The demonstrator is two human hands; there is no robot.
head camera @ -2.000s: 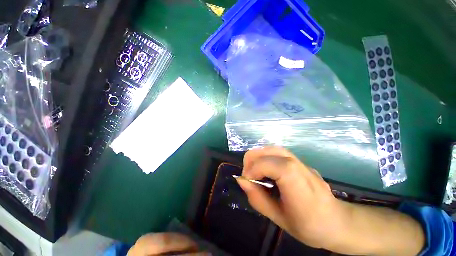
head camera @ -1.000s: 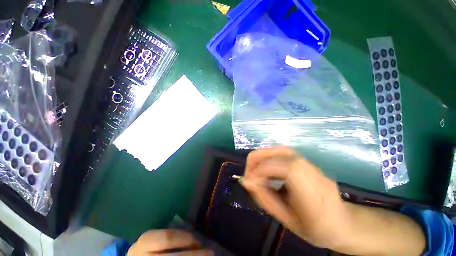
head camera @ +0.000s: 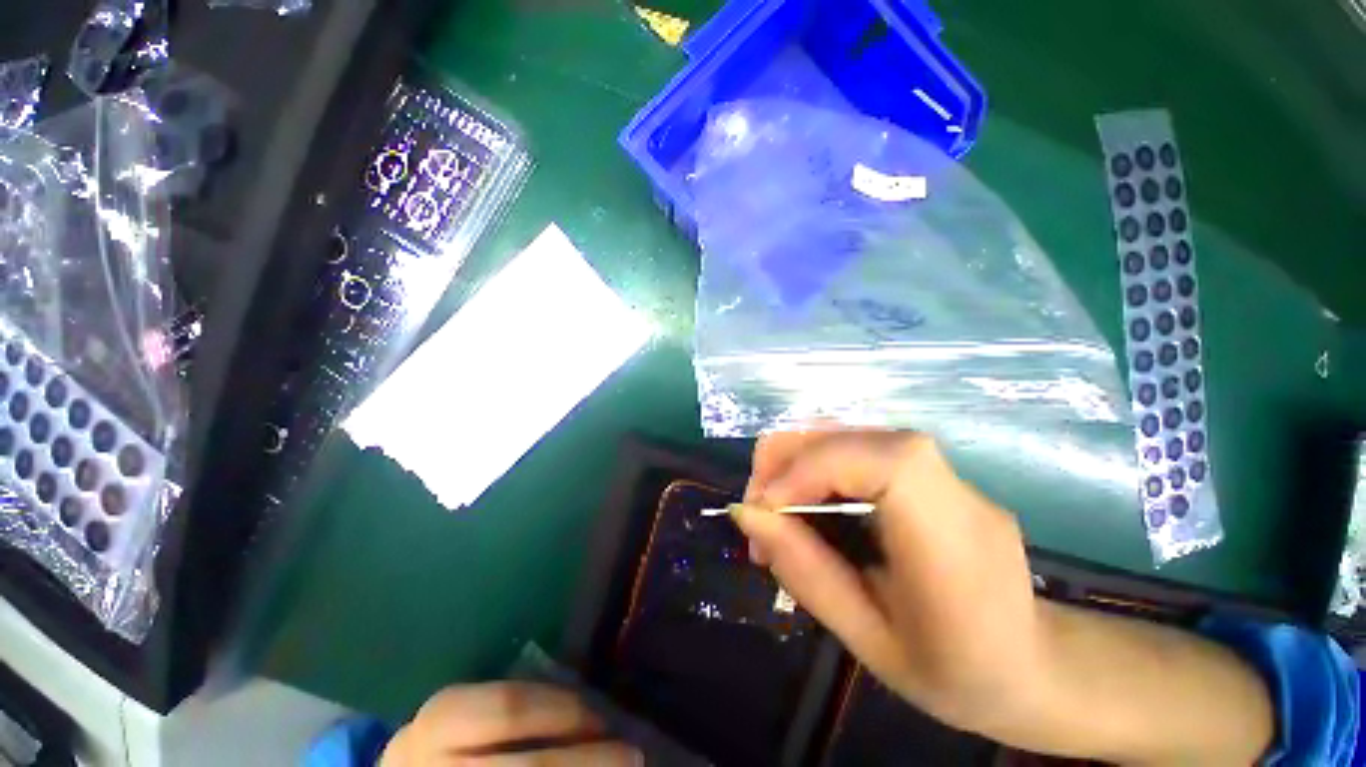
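Observation:
My right hand (head camera: pixel 899 577) pinches a thin white cotton swab (head camera: pixel 824 510) between thumb and fingers. The swab lies nearly level, its tip pointing left over the top end of a dark phone housing (head camera: pixel 659 659). The housing sits in a black phone tray (head camera: pixel 599 599) and shows small shiny marks near its top. My left hand (head camera: pixel 502 730) is at the bottom edge, partly cut off, beside the housing's lower left. A dark, partly clear edge shows by its fingers; whether it holds this cannot be told.
A clear zip bag (head camera: pixel 899 315) drapes over a blue bin (head camera: pixel 667 150) behind the tray. A strip of black dots (head camera: pixel 1161 330) lies right. A white card (head camera: pixel 502 367) and a clear small-parts sheet (head camera: pixel 367 285) lie left. Bagged dotted stickers (head camera: pixel 60 450) are in a large black tray far left.
My right hand has shifted slightly right, and more of the swab now shows. My left hand has barely moved. The view has shifted slightly.

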